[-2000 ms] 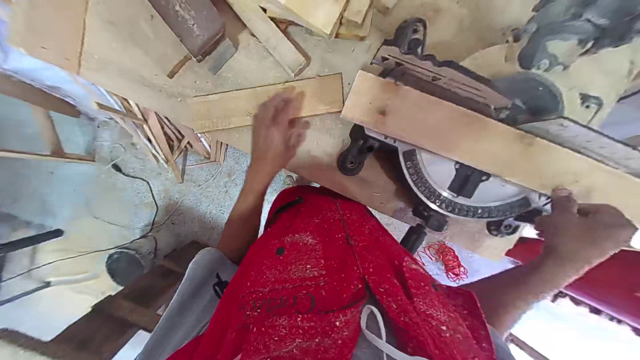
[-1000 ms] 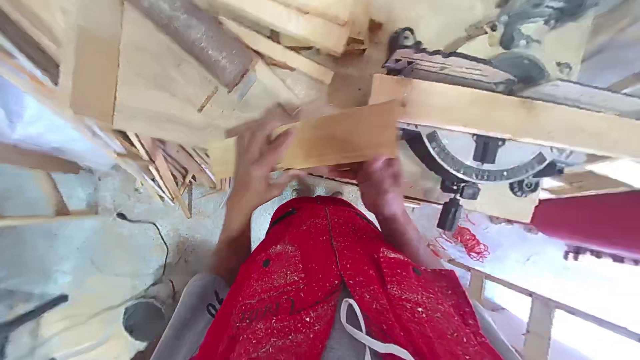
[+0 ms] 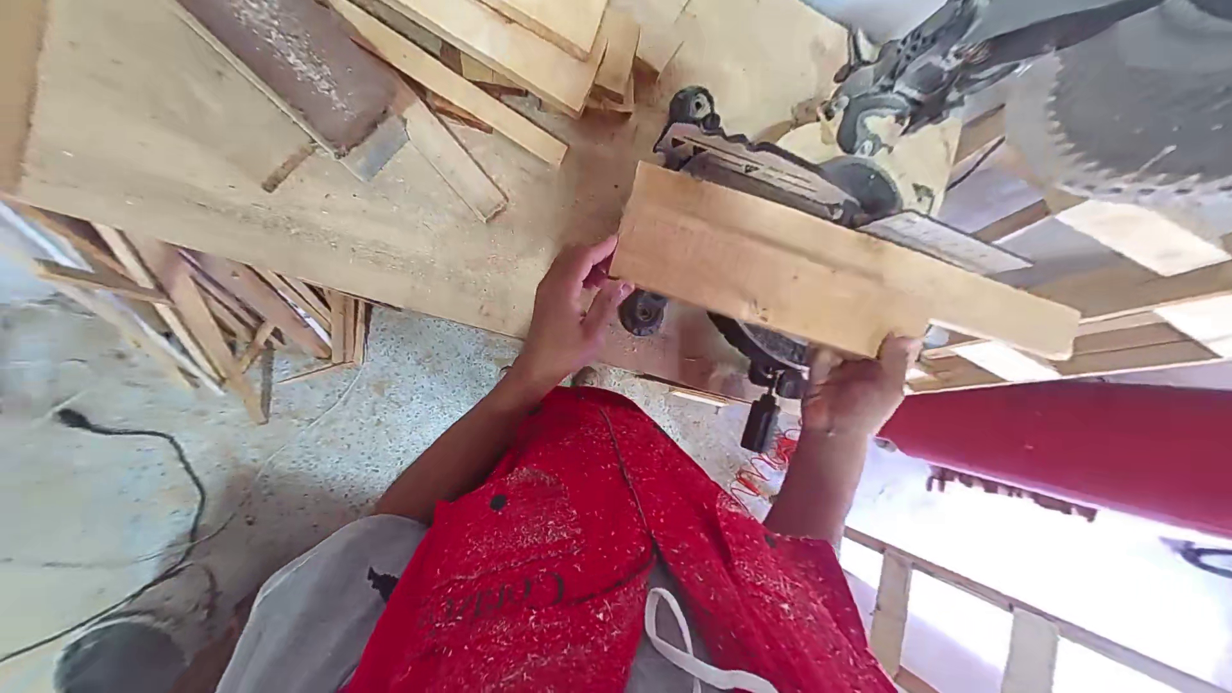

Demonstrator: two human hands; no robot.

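My left hand [image 3: 576, 313] grips the left end of a short wooden board [image 3: 751, 274], fingers at its edge. The near right corner of this board is in my right hand [image 3: 857, 385], with the thumb on top. The short board lies over or against a longer wooden board [image 3: 1001, 313], their left ends close together. Both are at the fence [image 3: 760, 164] of a miter saw, and they hide most of its round table. The saw's toothed blade [image 3: 1078, 135] shows at the upper right. A black handle [image 3: 760, 423] of the saw points down beside my right hand.
Wood offcuts [image 3: 500, 58] lie on the plywood workbench [image 3: 289, 231], beside a dusty brown beam [image 3: 298, 72]. Thin wood strips [image 3: 202, 298] stand below the bench at left. A black cable [image 3: 183, 462] runs over the floor. A red object [image 3: 1059, 443] is at the right.
The short board lay on the bench left of the saw, then was held in both hands there; it is now over the saw with the longer board. My right hand has left the longer board.
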